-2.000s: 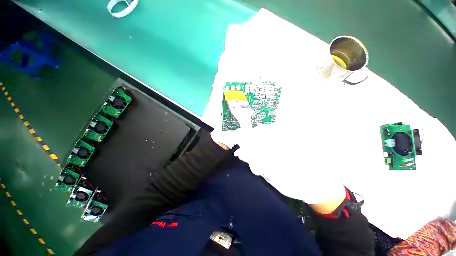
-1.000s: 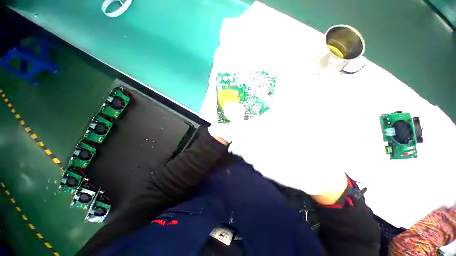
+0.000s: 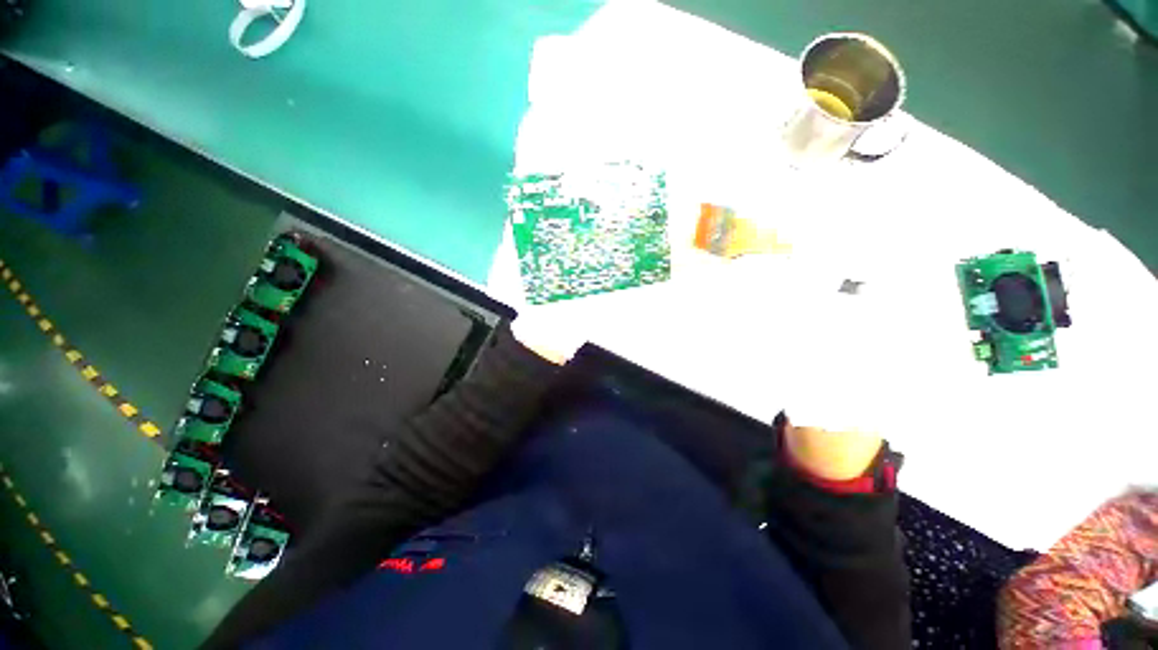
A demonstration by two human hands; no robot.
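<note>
A green circuit board (image 3: 591,235), speckled side up, lies or is held at the left of the white sheet. A flat brush (image 3: 726,232) with orange bristles is right of the board, apart from it, bristles towards it. My left hand (image 3: 544,333) is below the board's lower edge; its white glove is lost in the glare. My right hand (image 3: 828,425) reaches up from the lower right, below the brush; its fingers are lost in the glare too. Whether either hand grips anything is hidden. A metal mug (image 3: 851,83) with yellowish liquid stands at the upper right.
A board with a black fan (image 3: 1012,311) lies at the right of the white sheet (image 3: 940,191). Several fan boards (image 3: 230,343) line the edge of a black tray (image 3: 343,343) at left. A white strap (image 3: 267,26) lies on the green mat. A person's patterned sleeve (image 3: 1079,584) is at lower right.
The brush has come off the board and moved right. The board now shows unobstructed and slightly turned. My right wrist has moved up and slightly left. The whole view has shifted a little.
</note>
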